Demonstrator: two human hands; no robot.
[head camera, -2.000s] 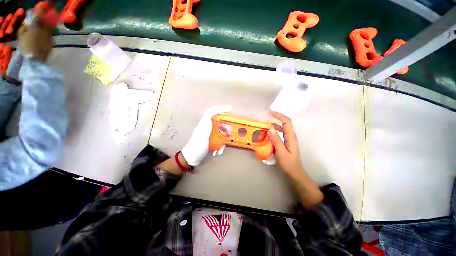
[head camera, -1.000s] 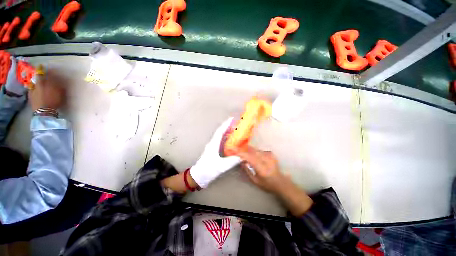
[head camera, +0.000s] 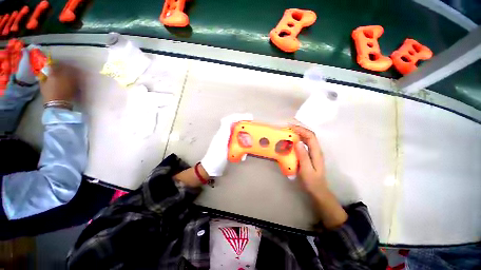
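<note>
An orange controller grip shell (head camera: 265, 141) is held level above the bench, its flat face with round openings towards me and its two handles pointing down. My left hand (head camera: 221, 147), in a white knit glove, grips its left end. My bare right hand (head camera: 311, 161) grips its right end, with the fingers at the upper right corner. A small white bit, possibly the wiping cloth, shows below the shell's right handle; most of it is hidden.
A translucent bottle (head camera: 319, 105) stands ahead of my right hand. Another bottle (head camera: 126, 58) is at left on a yellow pad, with a white cloth (head camera: 141, 111) nearer me. The green conveyor (head camera: 232, 23) carries spaced shells. A neighbour's arms (head camera: 58, 137) work at far left. A metal post crosses at right.
The shell has turned from a steep, edge-on tilt to level with its face showing. My right hand has moved from its lower end to its right end.
</note>
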